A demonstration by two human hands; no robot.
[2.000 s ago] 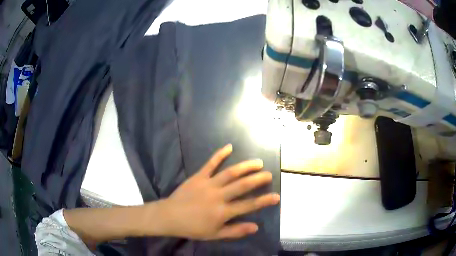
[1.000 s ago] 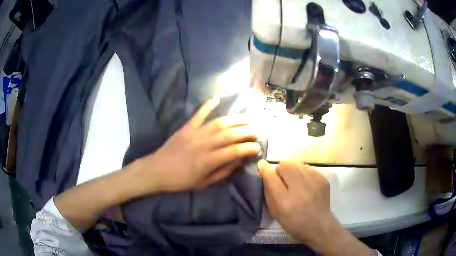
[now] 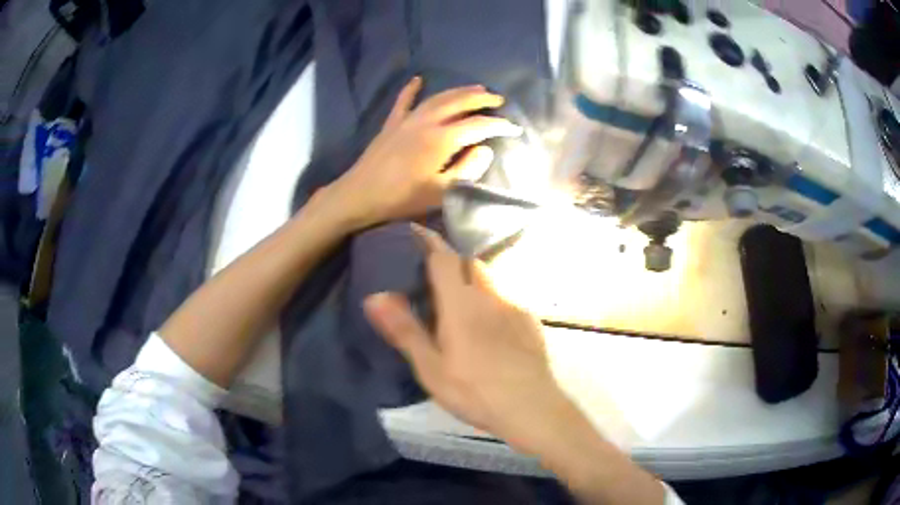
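Observation:
The dark grey garment panel point(image 3: 326, 395) lies over the table's left part and hangs over its front edge. My left hand point(image 3: 419, 153) lies on the cloth left of the needle area, fingers bent with the cloth bunched by the fingertips. My right hand point(image 3: 474, 340) is below it, thumb and index finger spread over the cloth, no grip visible. A folded bit of cloth point(image 3: 479, 222) stands up between the hands towards the needle. The white sewing machine head point(image 3: 632, 128) is at the right. Bright glare hides the presser foot and needle.
A black oblong object point(image 3: 780, 316) lies right of the needle on the cream bed plate point(image 3: 681, 296). More grey cloth point(image 3: 158, 178) is heaped at left, by a blue-and-white packet point(image 3: 44, 163). A small brown block point(image 3: 862, 360) and dark thread point(image 3: 868, 424) are at far right.
My right hand has come into view and moved left over the cloth. My left hand has moved up, away from the front edge. The cloth, flat earlier, is now folded and bunched near the needle.

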